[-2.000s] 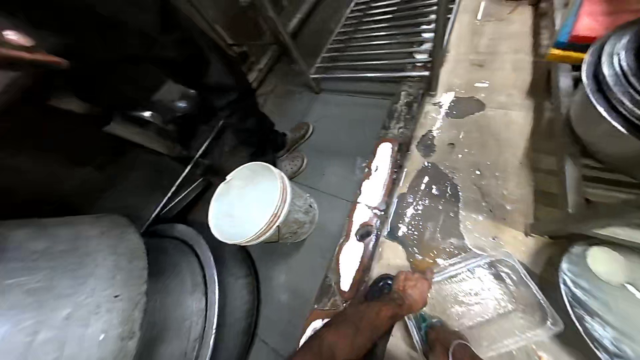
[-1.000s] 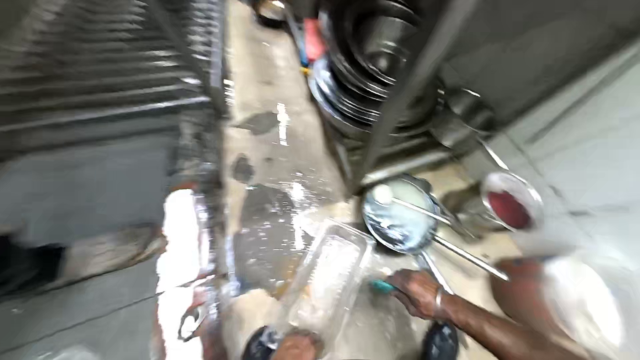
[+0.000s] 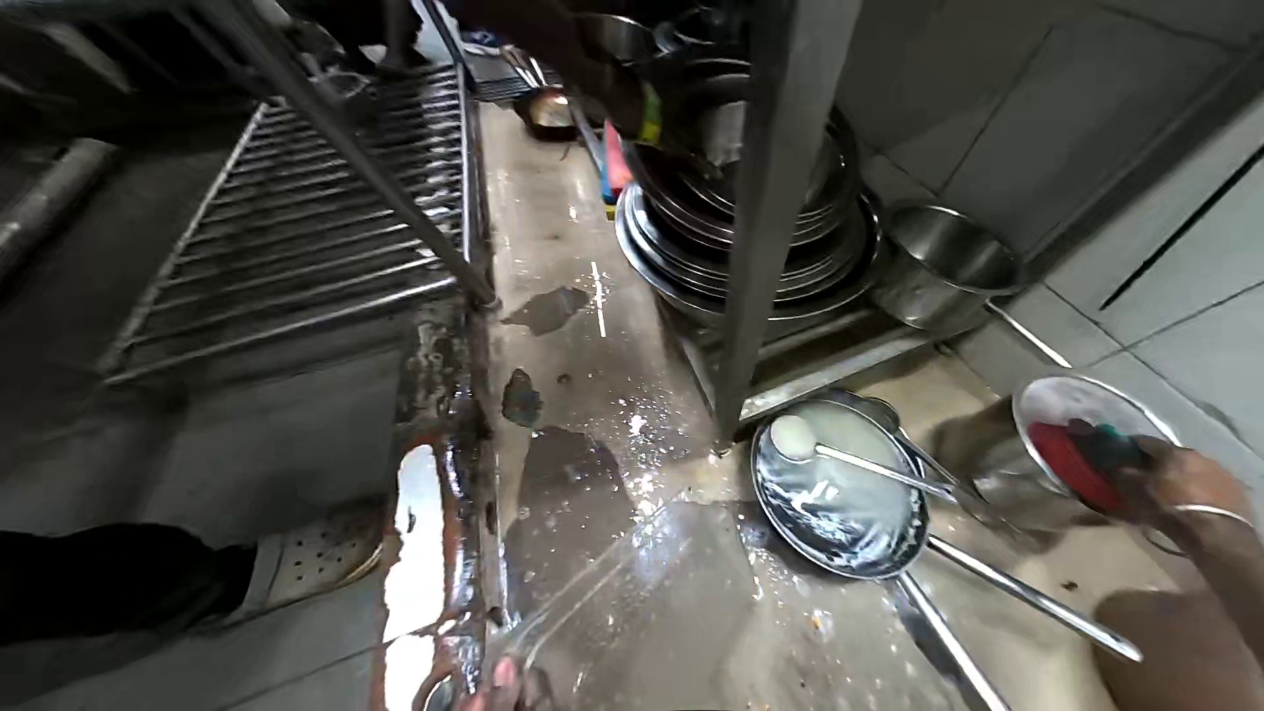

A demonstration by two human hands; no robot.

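My left hand (image 3: 506,691) is at the bottom edge, mostly cut off, with its fingers on the corner of a clear plastic container (image 3: 585,571); the container's lower part is out of view. At the right, my right hand (image 3: 1190,484) reaches to the mouth of a steel pot (image 3: 1057,395), gripping a dark green scrubbing pad (image 3: 1114,446). The pad is against something red (image 3: 1066,459) inside the pot. Between my hands sits a round pan of whitish, soapy liquid (image 3: 839,513), with a round-headed ladle (image 3: 793,437) lying across it.
Stacked steel bowls and plates (image 3: 681,267) stand on a rack with an upright metal post (image 3: 755,247). Behind the pot is another saucepan (image 3: 948,262). A metal grate (image 3: 326,207) lies left of the wet ledge (image 3: 543,247). Someone's shoe (image 3: 321,558) is at the lower left.
My right hand has moved right, from beside the clear container to the steel pot, carrying the green pad. The view has swung right since the first frame; the white bucket is out of sight.
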